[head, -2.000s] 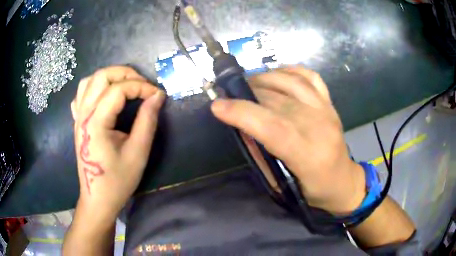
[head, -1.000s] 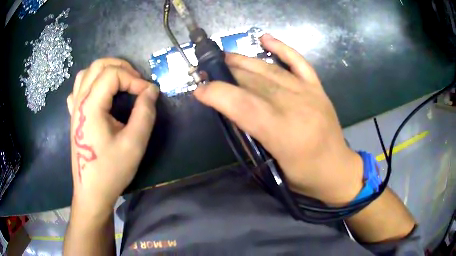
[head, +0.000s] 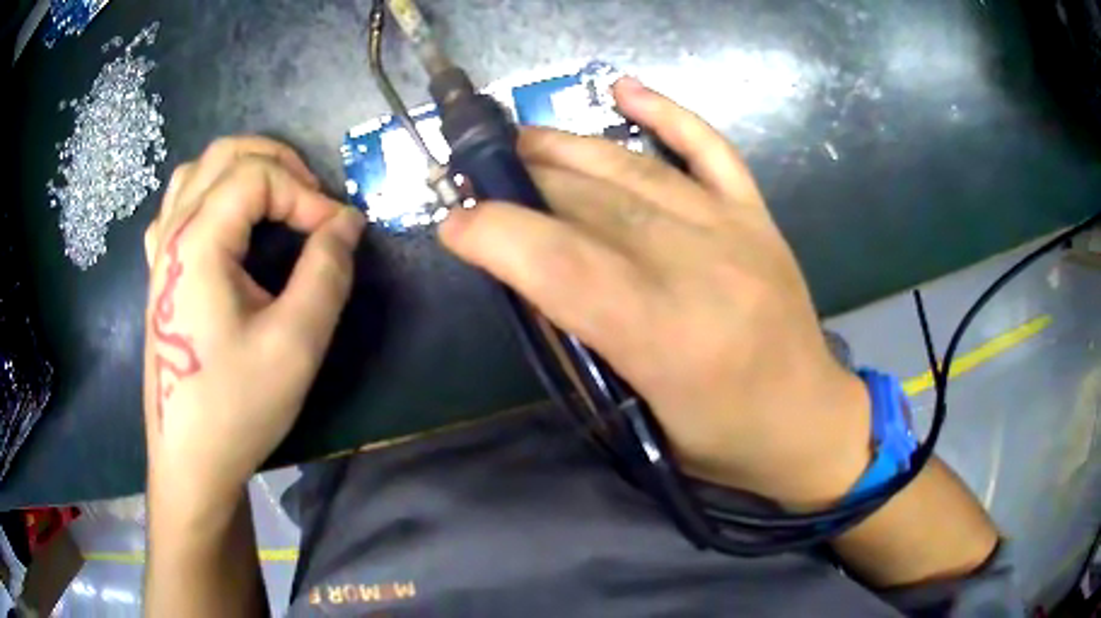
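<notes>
A blue circuit board [head: 392, 172] with a glaring white area lies on the dark green bench, partly under the iron. My right hand [head: 652, 266] holds the black soldering iron [head: 489, 151], its barrel pointing up past the frame's top edge. A thin curved feed tube [head: 384, 75] runs beside the barrel. My right index finger reaches the board's far right end. My left hand [head: 248, 290] is at the board's left end, thumb and index fingertips pinched together. Whether a small part is between them cannot be seen.
A pile of small clear components [head: 109, 151] lies at the left of the bench. Blue boards [head: 73, 17] are at the upper left corner. Black cables [head: 954, 344] loop past my right wrist, which wears a blue band [head: 887, 435]. Shiny black wrapped material [head: 22, 374] is at the left edge.
Both hands, the iron and the board have shifted left in view. My right index finger has stretched out to the board's right end. The left fingertips remain pinched.
</notes>
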